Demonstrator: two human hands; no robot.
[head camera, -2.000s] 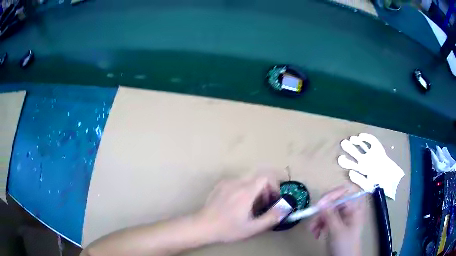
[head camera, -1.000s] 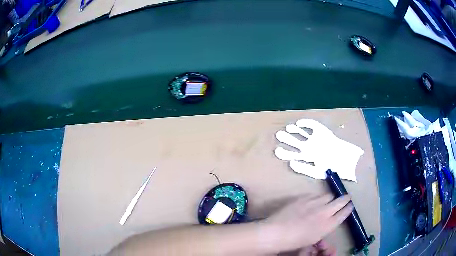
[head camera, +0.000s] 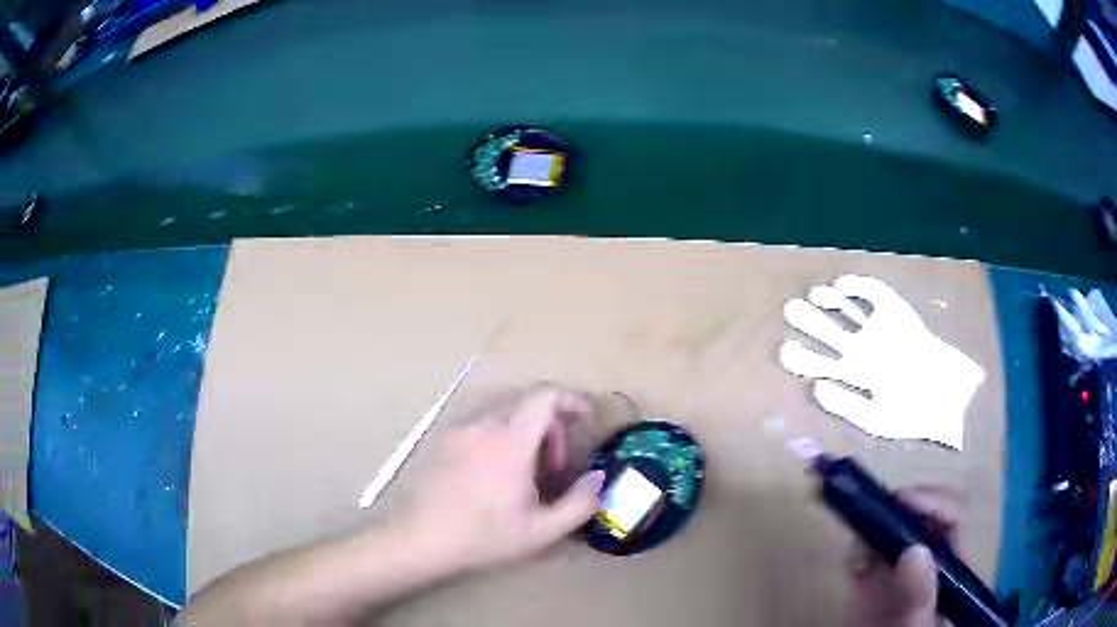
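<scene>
A round black housing (head camera: 646, 488) lies open side up on the cardboard mat, with a green circuit board (head camera: 665, 456) and a silver-white battery (head camera: 631, 501) inside. A thin dark wire sticks out past its upper rim. My left hand (head camera: 496, 484) is at the housing's left side, thumb at the rim, fingers curved; whether it grips is unclear. My right hand (head camera: 913, 566) holds a thick black electric screwdriver (head camera: 884, 514), tip pointing up-left, apart from the housing. Pale tweezers (head camera: 417, 434) lie on the mat left of my left hand.
A white glove (head camera: 884, 363) lies on the right of the cardboard mat (head camera: 331, 306). The green conveyor (head camera: 735, 184) behind carries another open housing (head camera: 523, 164), one at upper right (head camera: 965, 104) and others at the edges. A black box with a red light (head camera: 1083, 453) stands far right.
The tweezers have gone from my hands to the mat. My right hand has picked up the screwdriver. My left hand has come back beside the housing. The view has shifted.
</scene>
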